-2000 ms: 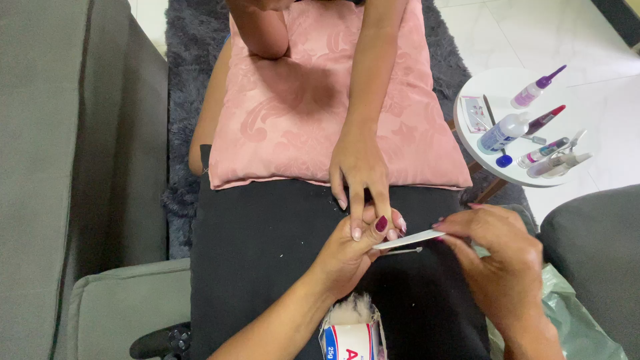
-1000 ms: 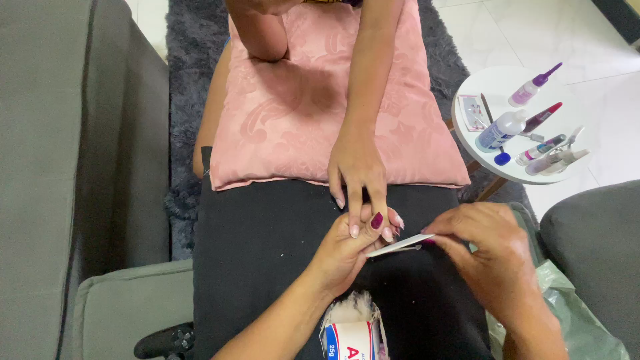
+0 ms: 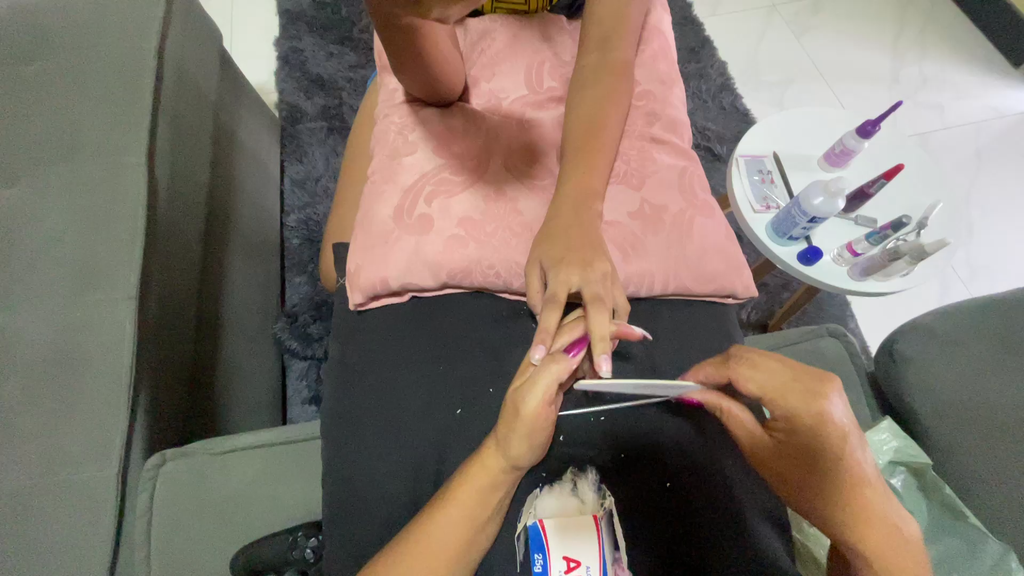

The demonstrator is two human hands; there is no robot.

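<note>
My left hand (image 3: 538, 396) supports the fingers of another person's hand (image 3: 574, 260) from below, its thumb with dark pink polish lying by their fingers. Between the thumb and fingers of my right hand (image 3: 780, 412) is a white nail file (image 3: 636, 387), its far end close to the other person's fingertip; whether it touches cannot be told. A thin metal tool (image 3: 612, 406) runs just under the file, between my two hands; what holds it is unclear. Below them, an opened cotton box (image 3: 566, 540) shows white cotton at its top.
The person's forearms rest on a pink cushion (image 3: 512, 144) before the black cloth (image 3: 416, 384). At right, a round white side table (image 3: 748, 204) bears bottles, a blue cap and small tools. A game controller (image 3: 280, 550) lies lower left; a plastic bag (image 3: 920, 480) is lower right.
The file has turned from a slant to nearly level beside the fingertip. My right hand remains on the right with it, and my left hand still holds the person's fingers.
</note>
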